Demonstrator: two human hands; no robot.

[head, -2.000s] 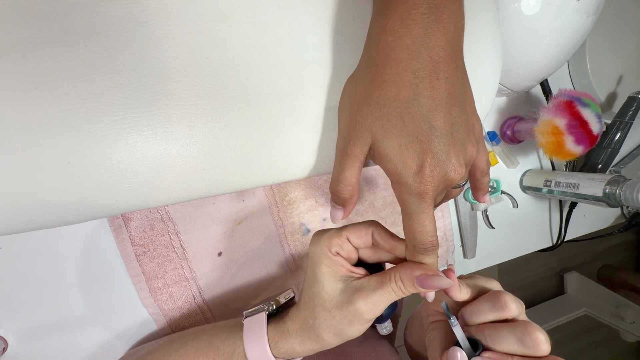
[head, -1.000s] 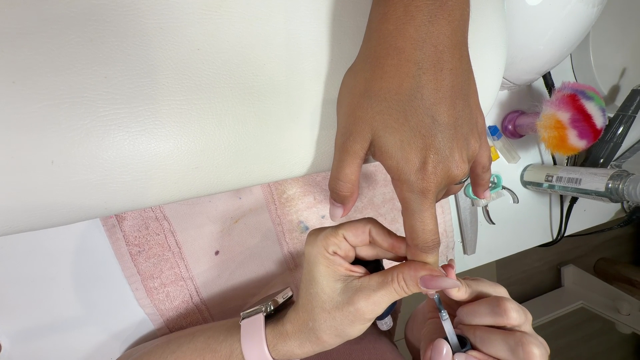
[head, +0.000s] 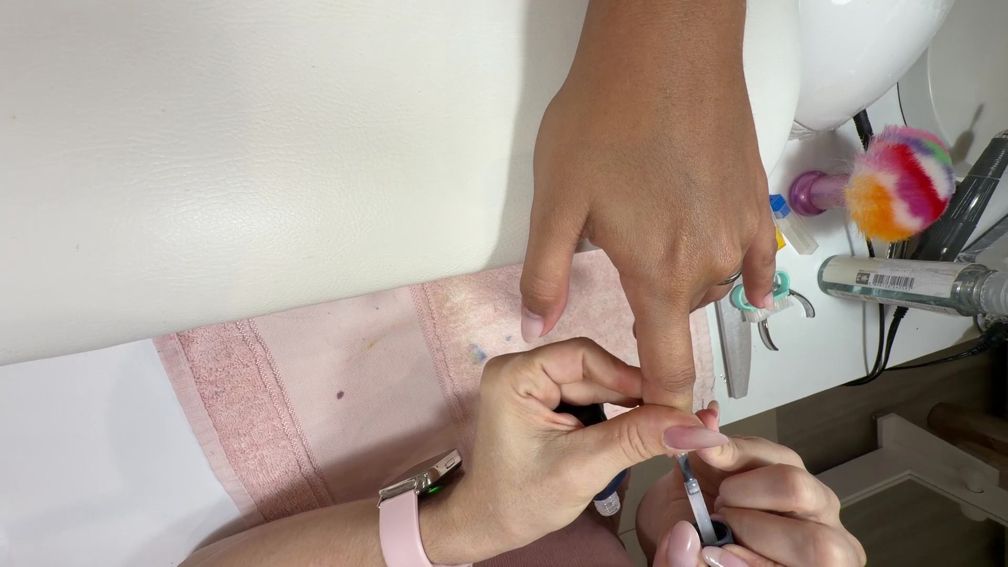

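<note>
Another person's hand reaches down from the top, back upward, with a ring on one finger. My left hand, with a smartwatch on a pink band, grips one extended finger of it near the tip. A dark bottle with a clear threaded neck is held beneath my left hand, partly hidden. In my right hand is the dark cap of a nail polish brush, its bristles up by the held fingertip. That nail is hidden behind my left thumb.
A pink towel lies below a white padded armrest. At the right are a nail file, cuticle nippers, a small turquoise-handled brush, a colourful fluffy brush, a labelled clear bottle, cables and a white rounded device.
My right hand has brought the polish brush up to the held fingertip; two seconds ago its bristles were farther to the right. My left hand keeps its grip.
</note>
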